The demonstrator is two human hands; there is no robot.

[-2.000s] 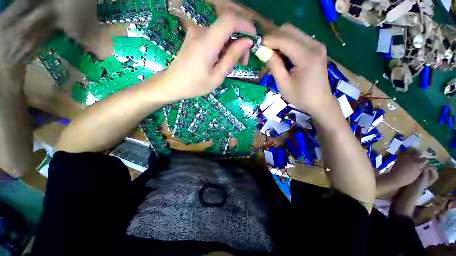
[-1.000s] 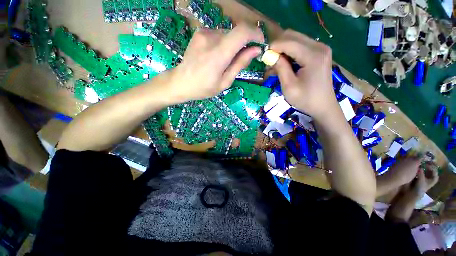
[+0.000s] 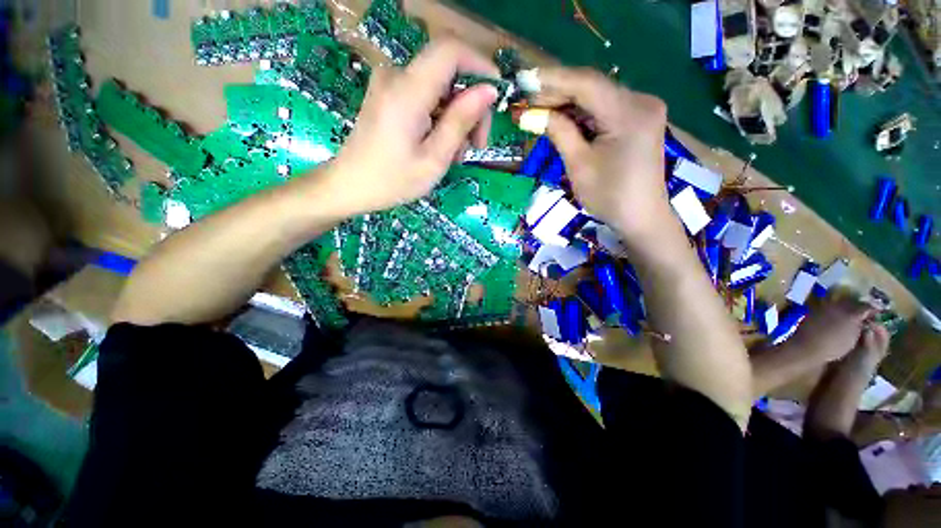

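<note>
My left hand (image 3: 418,129) holds a small green circuit board (image 3: 480,80) between thumb and fingers. My right hand (image 3: 609,139) is close beside it, with a yellow covering (image 3: 533,120) on a fingertip. Its fingers pinch something thin and reddish near a small pale piece (image 3: 527,80) at the board's end; whether the two touch is unclear. Green panel strips (image 3: 413,253) are heaped beneath and left of my hands. Blue battery cells (image 3: 617,294) with white pads (image 3: 553,219) and thin leads are heaped beneath my right wrist.
A green belt (image 3: 660,77) runs diagonally beyond the tan tabletop (image 3: 836,248), carrying blue cells (image 3: 821,108) and cream-brown parts (image 3: 789,52). Another person's hands (image 3: 841,345) work at the right. A grey metal tray (image 3: 270,328) lies at the near edge.
The other person's arm at the left has drawn back from the boards. My right fingers have opened slightly from the board's end, showing the pale piece. Parts on the belt appear shifted left.
</note>
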